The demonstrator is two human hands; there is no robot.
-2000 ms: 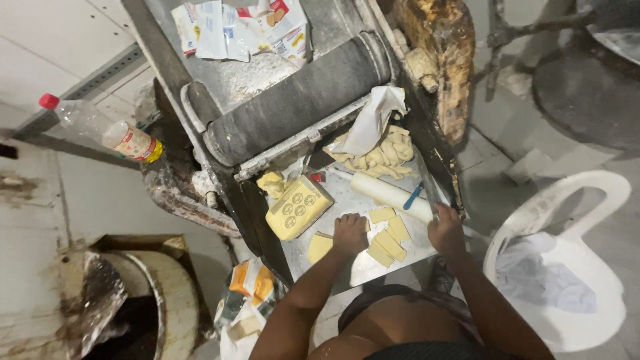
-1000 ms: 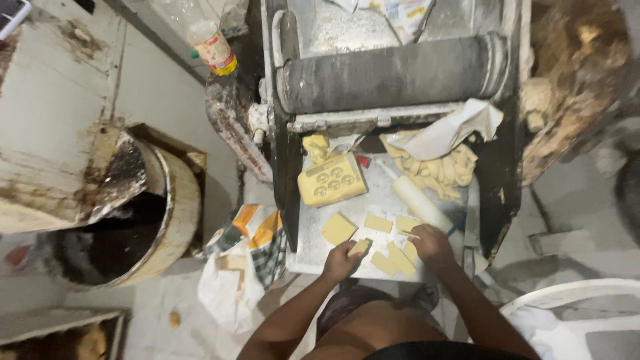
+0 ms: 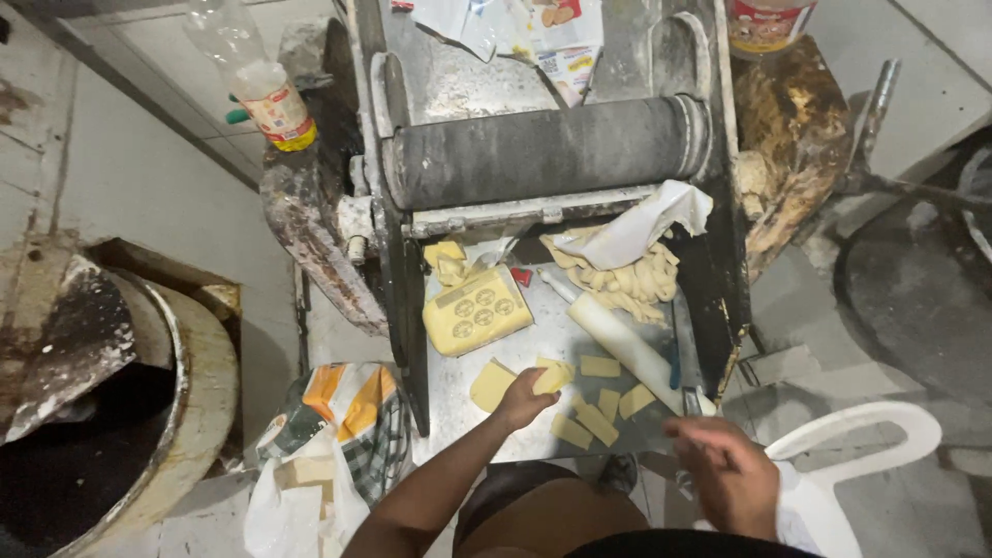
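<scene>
My left hand [image 3: 525, 399] pinches a slice of cheese [image 3: 553, 375] above the metal tray [image 3: 457, 415] of a dough roller machine. Another larger slice [image 3: 490, 385] lies just left of it. To its right, several small cut pieces of cheese [image 3: 595, 425] are spread on the metal. My right hand [image 3: 725, 465], blurred, is off the tray's near right edge; whether it holds anything is unclear. Near it is the end of a knife with a blue part [image 3: 675, 372]. A white rolling pin [image 3: 624, 347] slants across the tray, and a block of cheese [image 3: 478, 311] sits at the left.
Behind the tray is the machine's dark roller [image 3: 546, 151]. Folded dough [image 3: 620, 283] lies beneath a white sheet [image 3: 639, 229] at the back right. Plastic bottles [image 3: 275, 108] stand on both side supports. A white plastic chair [image 3: 845, 442] is at lower right, bags [image 3: 333, 434] at lower left.
My left hand now holds a slice up off the tray. My right hand, over the cheese pieces a second ago, has moved right and toward me. The view has shifted and turned.
</scene>
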